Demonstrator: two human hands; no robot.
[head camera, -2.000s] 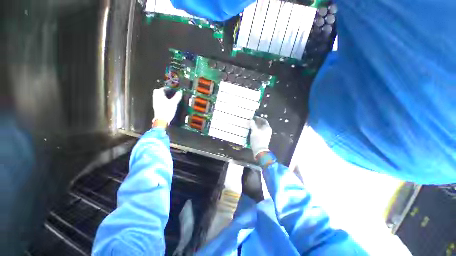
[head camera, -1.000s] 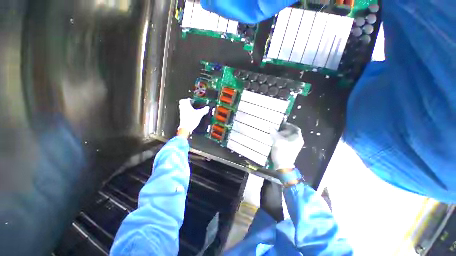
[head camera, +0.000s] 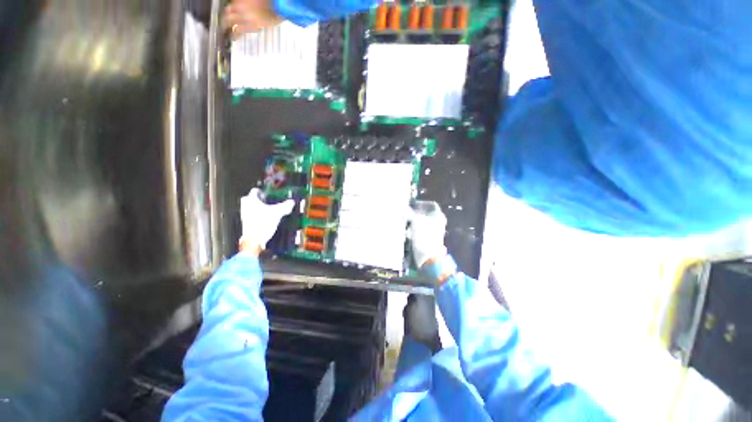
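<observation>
A green power circuit board (head camera: 317, 157) lies on the wide dark tray (head camera: 458, 177), its white bars (head camera: 371, 214) at the right, orange-copper chokes (head camera: 315, 208) left of them and black capacitors along the far edge. My left hand (head camera: 262, 221), in a white glove, is at the board's left edge, thumb and fingers on it. My right hand (head camera: 428, 233), also gloved in white, is at the board's right edge beside the white bars. Both hands hold the board; the fingertips are partly hidden or blurred.
Two more circuit boards (head camera: 416, 81) (head camera: 274, 58) lie on the far part of the tray. Another person in blue is at the right, with a hand (head camera: 250, 15) at the far left board. A curved metal surface (head camera: 99, 124) is at the left. A black slatted rack (head camera: 321, 330) is below.
The view has shifted and turned. The other person's hand now shows at the far left board. My hands stay at the near board's two sides, with no clear movement of the board on the tray.
</observation>
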